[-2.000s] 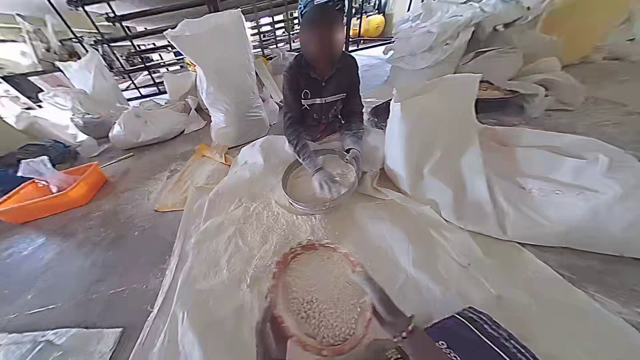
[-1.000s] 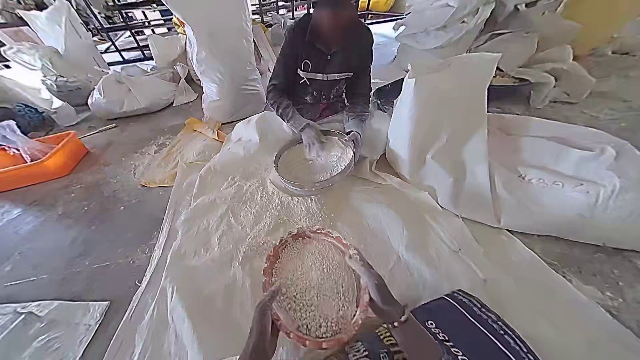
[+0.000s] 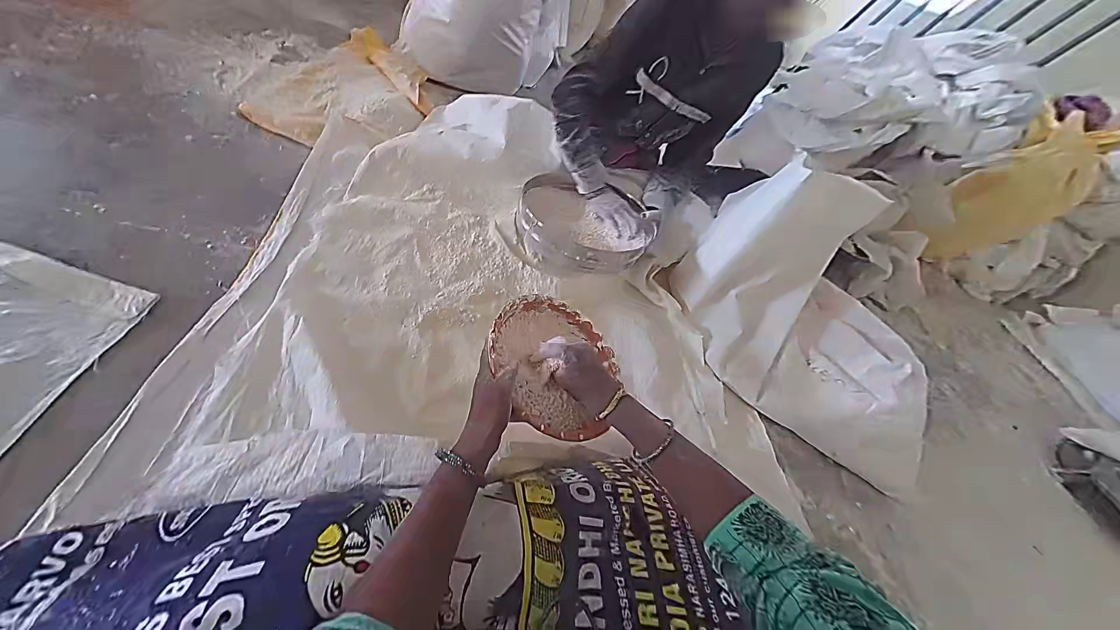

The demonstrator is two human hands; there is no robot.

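A round reddish-orange basket with a scalloped rim (image 3: 604, 346) holds pale grainy material (image 3: 547, 398). My left hand (image 3: 494, 385) grips the basket's left side. Inside it, my right hand (image 3: 582, 372) touches the grains with bent fingers; whether it holds some of them cannot be told. Beyond the basket, a co-worker (image 3: 674, 79) has a powder-coated hand (image 3: 617, 219) in a round metal sieve or pan (image 3: 560, 249) with pale material. Whitish powder (image 3: 420, 262) lies spread on the white sheet (image 3: 341, 350) beneath.
A dark printed sack (image 3: 245, 560) lies under my forearms. A white woven sack (image 3: 849, 376) rests at right, with heaped white plastic sacks (image 3: 875, 96) behind. A yellow-orange sack (image 3: 350, 96) and a full white sack (image 3: 481, 39) are at the back. Another sheet (image 3: 61, 324) lies at left.
My right hand has moved from the basket's right rim into the grains, while my left hand remains at the rim. The view has tilted down and turned. The co-worker's hand stays in the sieve or pan.
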